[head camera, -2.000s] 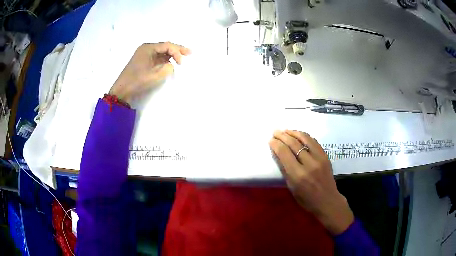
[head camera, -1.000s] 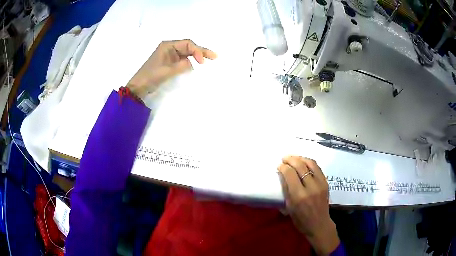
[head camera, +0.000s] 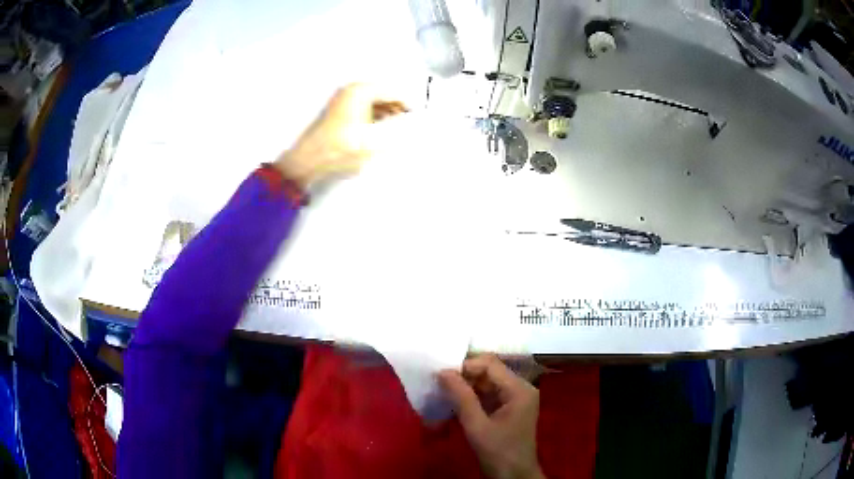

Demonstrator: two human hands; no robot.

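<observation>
A white fabric piece [head camera: 426, 374] lies over the white table, washed out against it, and its near corner hangs over the front edge onto the red lap. My right hand [head camera: 496, 412] pinches that corner between thumb and fingers. My left hand [head camera: 342, 136] is over the table left of the needle area, blurred by glare; whether it grips cloth cannot be seen. The presser foot [head camera: 493, 136] and shiny needle plate [head camera: 513, 148] are right of my left hand. The thread snips [head camera: 611, 235] lie right of the fabric.
The sewing machine [head camera: 646, 70] spans the upper right. A lamp [head camera: 438, 42] hangs left of its head. A printed ruler tape [head camera: 655, 312] runs along the front edge. Crumpled white cloth [head camera: 94, 150] lies at the far left, with pale scraps [head camera: 785, 257] at the right.
My right hand has moved from the table down past its front edge, and the fabric corner now hangs there. My left hand is still near the needle area. The camera view has shifted.
</observation>
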